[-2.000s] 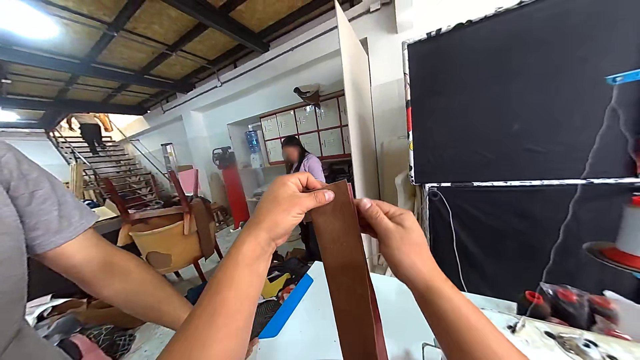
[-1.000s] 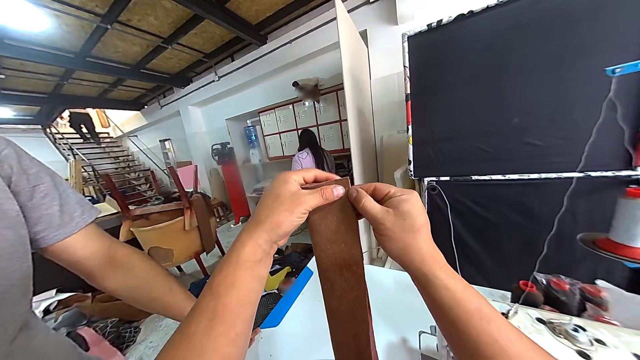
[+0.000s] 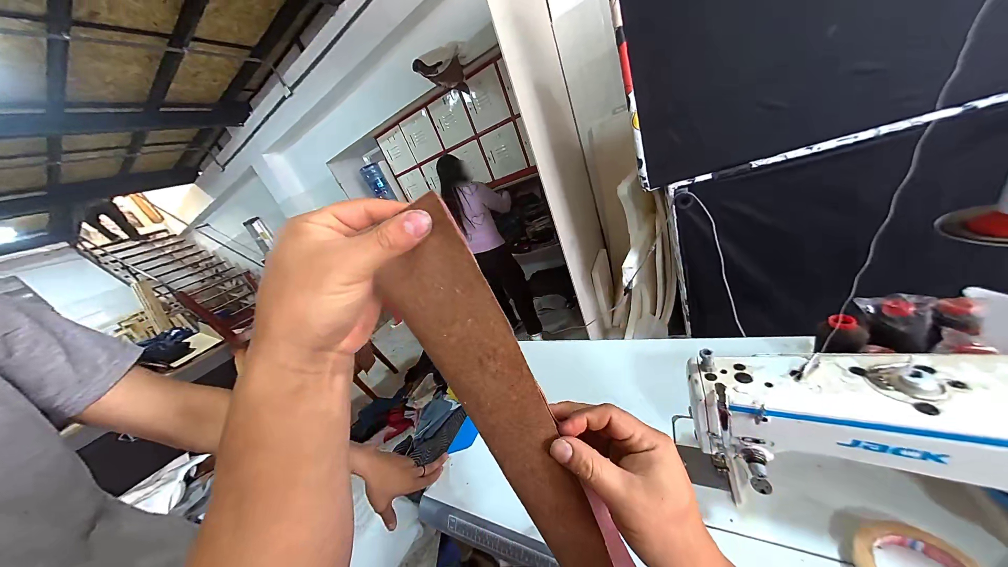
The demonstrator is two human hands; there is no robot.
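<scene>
A long brown strip, apparently leather or suede (image 3: 480,354), runs slantwise through the middle of the head view, with a pinkish layer showing along its lower right edge. My left hand (image 3: 331,276) pinches the strip's top corner, thumb on the near face. Lower down, my right hand (image 3: 622,465) grips the strip's right edge between thumb and fingers. Right of my right hand stands a white Jack sewing machine (image 3: 850,425) on a white table (image 3: 630,366). The strip's bottom end is out of view.
A co-worker's hand (image 3: 398,476) rests by the table's left edge. Tape roll (image 3: 866,543) lies at the lower right, thread cones (image 3: 843,335) behind the machine. Another person (image 3: 480,213) stands near lockers (image 3: 453,126). Fabric pieces (image 3: 417,409) are heaped beyond the table.
My hands were close together at the strip's top; my right hand is now lower along its edge. The strip leans more to the left. The view has tilted down, bringing the sewing machine into sight.
</scene>
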